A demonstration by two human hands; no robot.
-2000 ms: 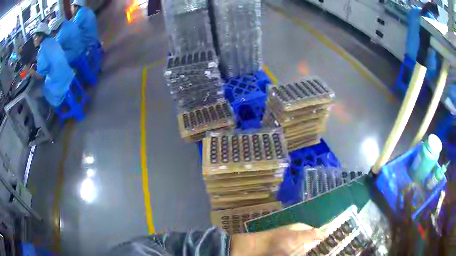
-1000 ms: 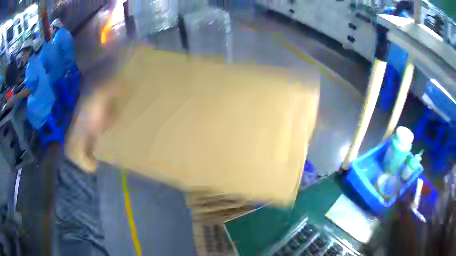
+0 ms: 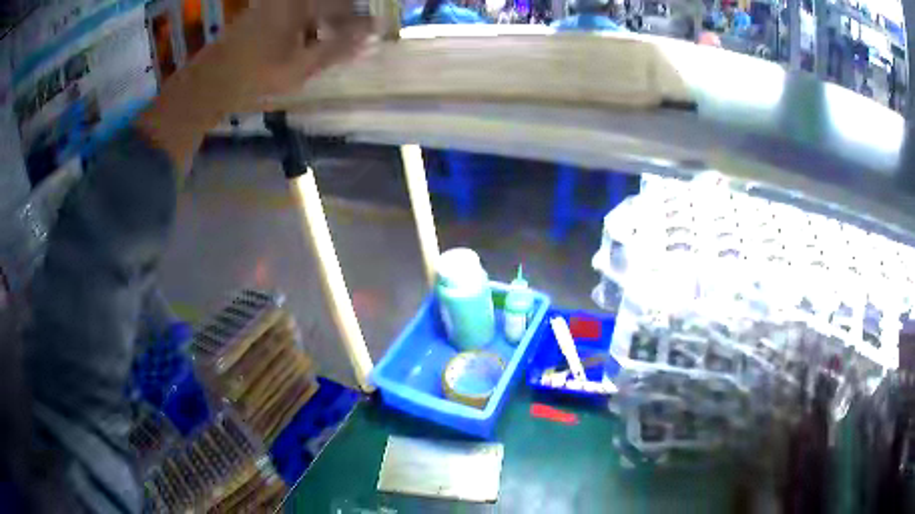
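My left hand (image 3: 311, 45) is raised at the upper left, blurred and partly cut off by the top edge. It is at the left end of tan cardboard (image 3: 522, 72) lying along the shelf. The frame does not show clearly whether the fingers grip it. The cardboard is seen nearly edge-on. My right hand is not in view.
The shelf (image 3: 602, 136) crosses above the green bench (image 3: 341, 457). A blue bin (image 3: 411, 366) holds bottles and tape, beside a smaller blue box (image 3: 547, 346). Clear trays (image 3: 742, 271) are piled right. A pale card (image 3: 439, 469) lies in front. Tray stacks (image 3: 251, 351) stand lower left.
The view has swung right to the shelf and bench. The cardboard, held up broad side on by my left hand a second ago, is now seen nearly edge-on at the shelf.
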